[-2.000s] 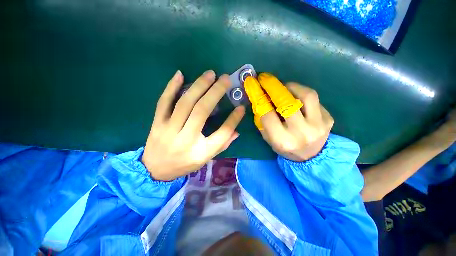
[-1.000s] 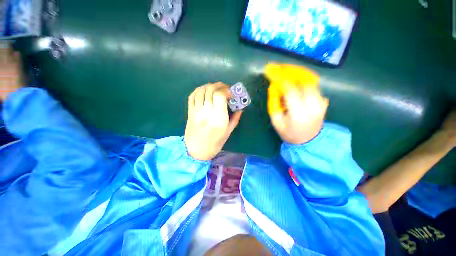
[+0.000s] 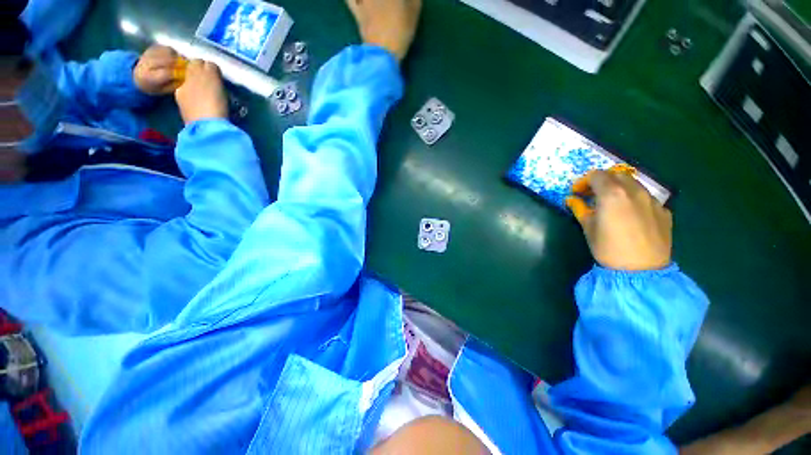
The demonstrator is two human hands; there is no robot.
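Note:
A grey camera lens cover (image 3: 433, 235) with three rings lies on the bench in front of me. A second lens cover (image 3: 433, 120) lies farther back. My right hand (image 3: 622, 218), with orange-yellow finger cots, is over the near right part of a shallow tray (image 3: 556, 160) of tiny blue pieces. Its fingers are bent; whether they pinch a piece is too small to tell. My left hand (image 3: 384, 22) is stretched far forward and cut off by the top edge, so its fingertips are hidden.
Another person's hands (image 3: 182, 82) work at the left, beside a white-rimmed box of blue pieces (image 3: 238, 31) and several lens covers (image 3: 286, 99). Dark panels lie on white sheets at the far side (image 3: 569, 49) and right (image 3: 756, 107). Another lens cover (image 3: 678, 41) lies between them.
My left hand has let go of the lens cover and reached far forward. My right hand has moved right to the tray of blue pieces. The view has shifted, showing more bench.

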